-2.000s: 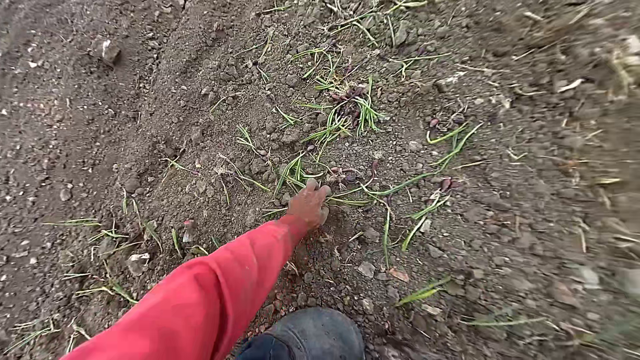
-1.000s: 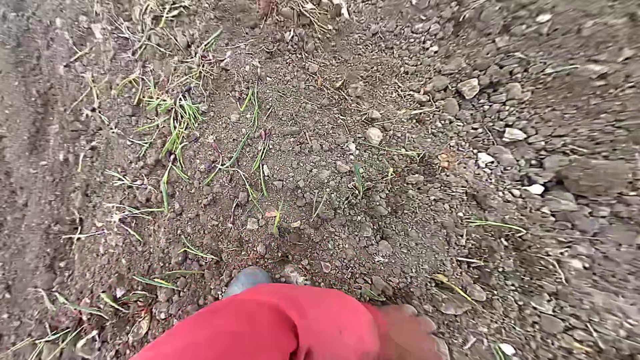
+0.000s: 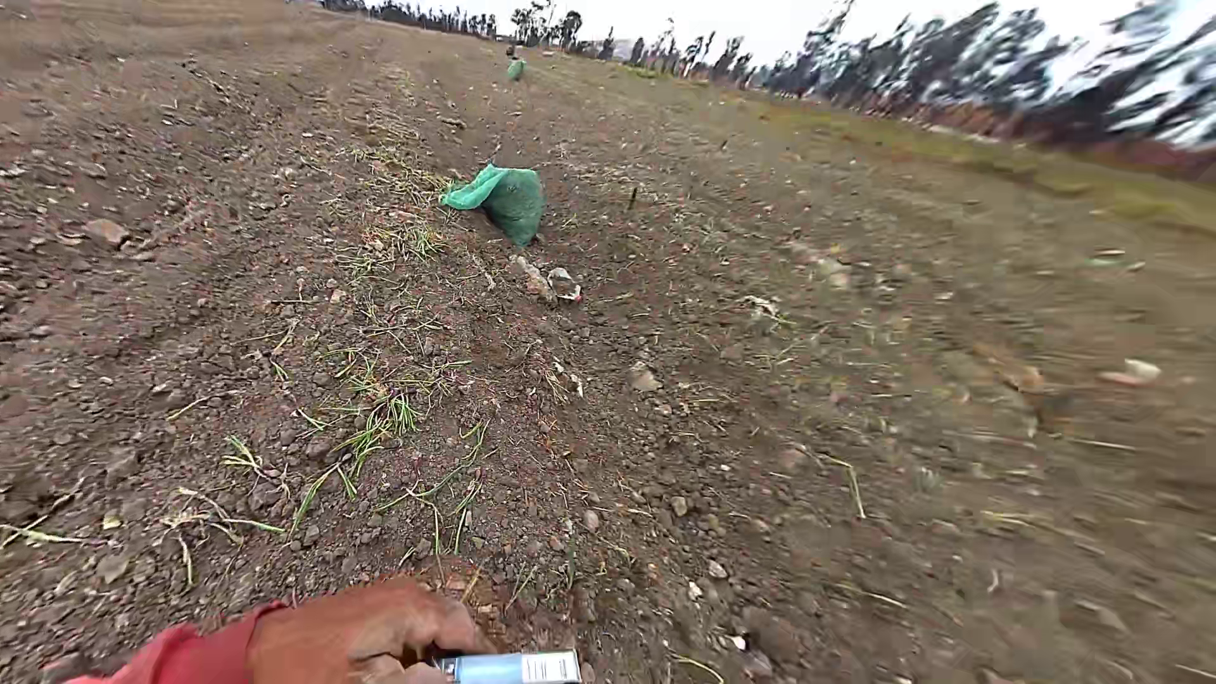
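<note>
At the bottom left, my left hand [image 3: 370,632], in a red sleeve, has its fingers shut on a small pale blue and white object [image 3: 518,668] that bears writing; its lower part is cut off by the frame edge. Beneath and beyond the hand lies brown, stony soil. Uprooted plants with thin green leaves [image 3: 380,423] lie in a strip ahead of the hand, some with reddish-purple bases. My right hand is out of view.
A green mesh sack [image 3: 513,202] stands farther up the row, near some pale litter [image 3: 562,283]. Another green sack [image 3: 516,69] is in the distance. Stones [image 3: 644,378] dot the soil. Trees [image 3: 836,57] line the far edge.
The view has swung up towards the field and trees. My left hand, which was at the green leaves two seconds ago, now holds the blue and white object.
</note>
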